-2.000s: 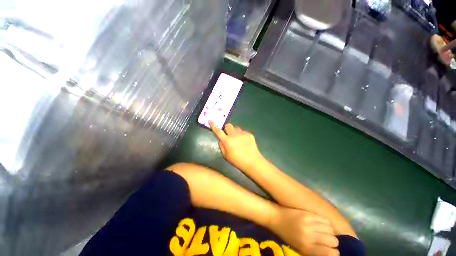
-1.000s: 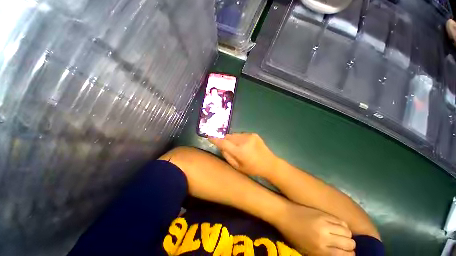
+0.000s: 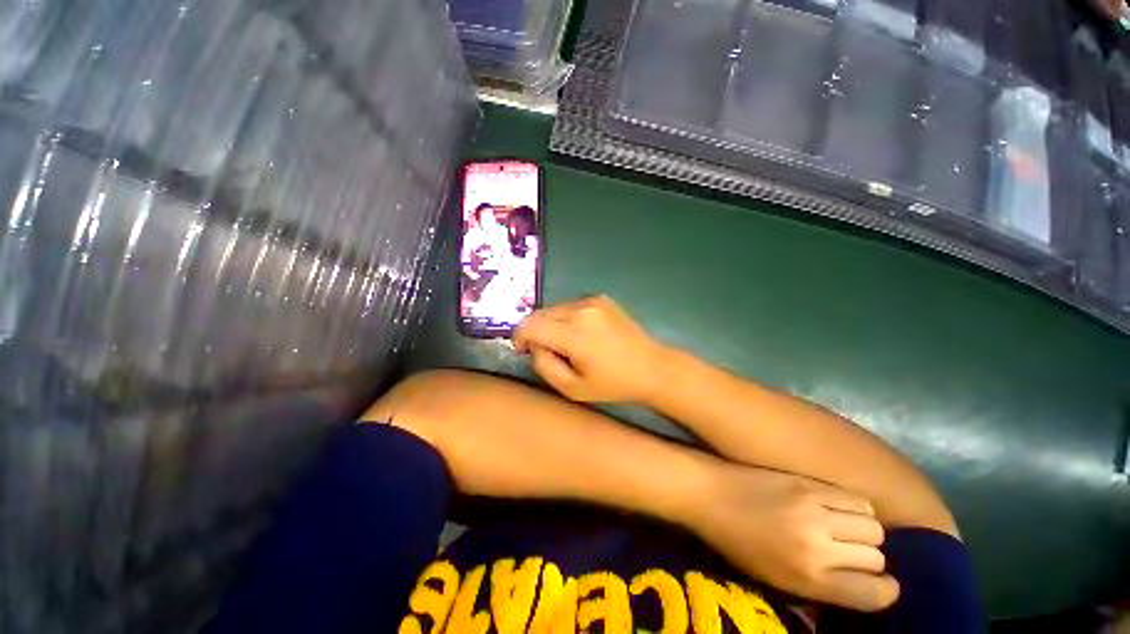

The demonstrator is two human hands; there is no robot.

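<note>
A smartphone [image 3: 502, 248] with a bright pinkish picture of people on its screen lies flat on the green surface. My right hand [image 3: 582, 349] has its fingers curled, with the fingertips at the phone's lower right corner; it does not hold the phone. My forearms are crossed. My left hand [image 3: 812, 539] lies with curled fingers against my right arm near the elbow, with nothing visible in it; its palm side is hidden.
A tall stack of clear ridged trays [image 3: 186, 248] fills the left. Beyond the green surface [image 3: 744, 285] lie clear trays [image 3: 793, 87], one with a white pouch [image 3: 1021, 161] in a pocket. Another clear container [image 3: 514, 43] is at the top centre. Part of a person's hand shows at the top right.
My right index finger was extended onto the phone's screen and is now curled at its lower corner. The screen picture has changed. The view has shifted, and the white pieces at the right are out of view.
</note>
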